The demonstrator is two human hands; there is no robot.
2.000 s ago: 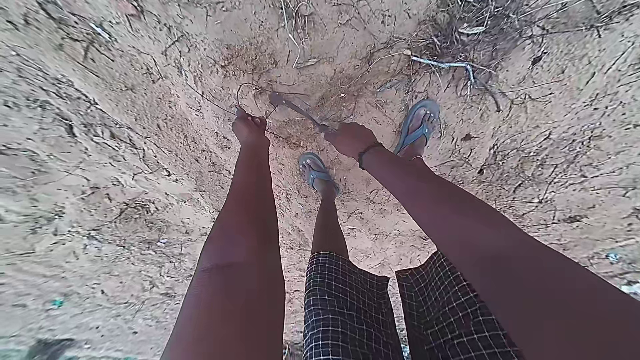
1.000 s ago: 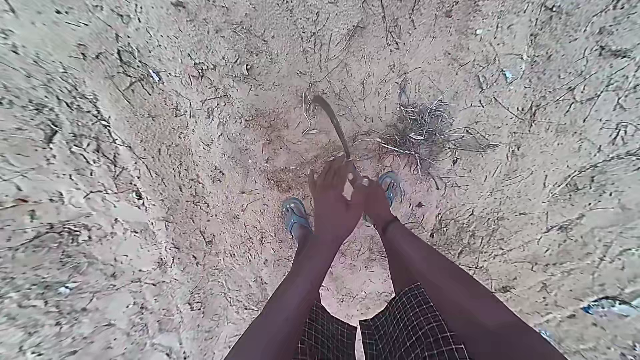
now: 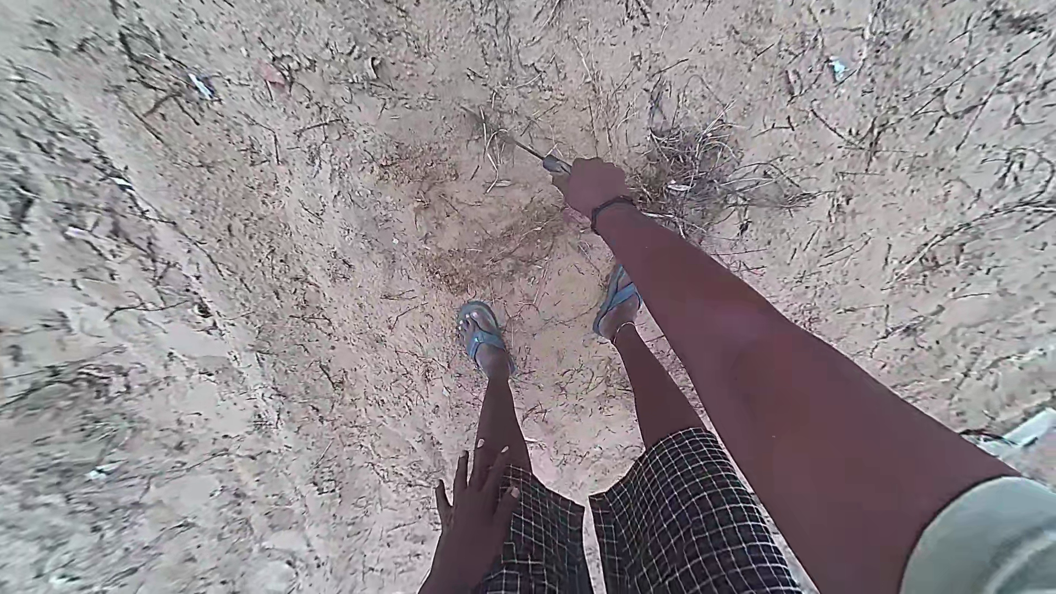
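My right hand (image 3: 592,186), with a dark band at its wrist, is closed around the handle of a sickle (image 3: 558,165). The thin blade points up and left over the soil; its far end is blurred, among pale dry stalks. My left hand (image 3: 477,513) is low in the view, with its fingers spread, holding nothing, at the hem of the checked shorts (image 3: 693,516). Just right of my right hand lies a heap of dry twigs and grass (image 3: 693,169).
My feet, in blue flip-flops (image 3: 485,330), stand apart on sandy ground strewn with twigs. A reddish scrap (image 3: 271,74) lies at the upper left. A pale object (image 3: 1031,429) lies at the right edge.
My left hand, beside the right one a second ago, has come away and down to the shorts, its fingers spread. My right hand has reached forward with the sickle, near the twig heap.
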